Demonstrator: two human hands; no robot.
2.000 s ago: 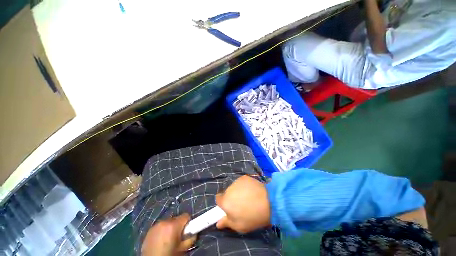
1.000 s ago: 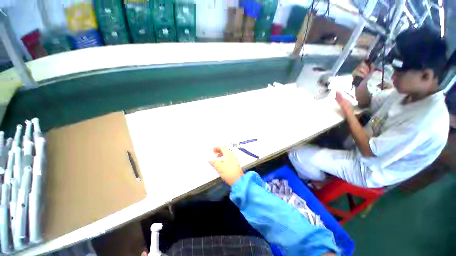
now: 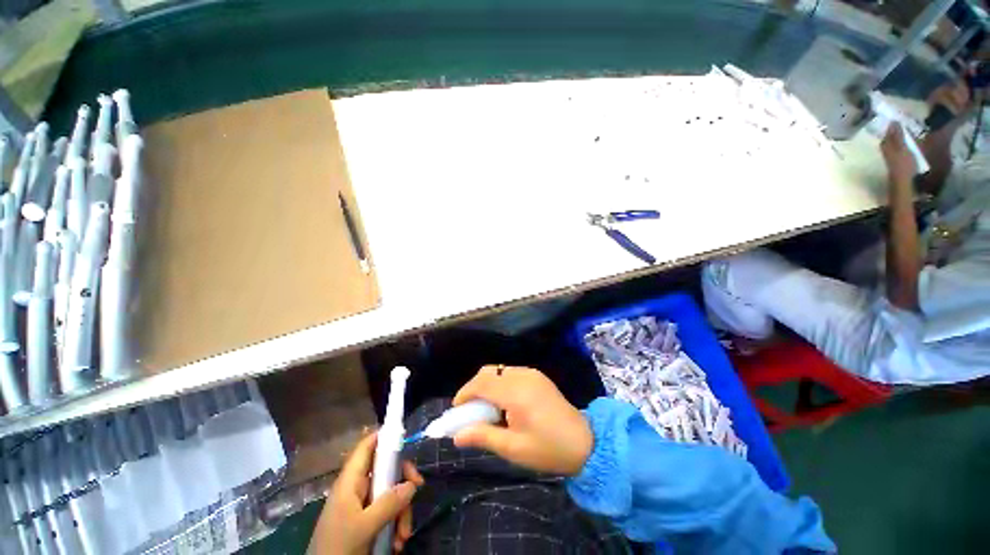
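Note:
My left hand (image 3: 364, 493) holds a long white handle body (image 3: 388, 461) upright over my checked lap, its narrow stepped tip pointing up. My right hand (image 3: 532, 423) grips a short, rounded white piece (image 3: 461, 418) just right of the handle. A thin blue part (image 3: 415, 438) shows between the piece and the handle; I cannot tell whether it touches the handle. The lower end of the handle is hidden by my fingers and the picture's bottom edge.
Nippers (image 3: 630, 244) lie on the white bench (image 3: 489, 184). A dark pen (image 3: 353, 230) lies on cardboard (image 3: 250, 217), beside stacked handles (image 3: 76, 239). Clear trays (image 3: 130, 477) are lower left. A blue bin (image 3: 760, 444) holds short pieces (image 3: 662, 379). A person (image 3: 906, 239) sits at right.
The view has tilted down. My right hand has come back from over the bench near the nippers to my lap, with the rounded white piece in it. My left hand and handle show more fully.

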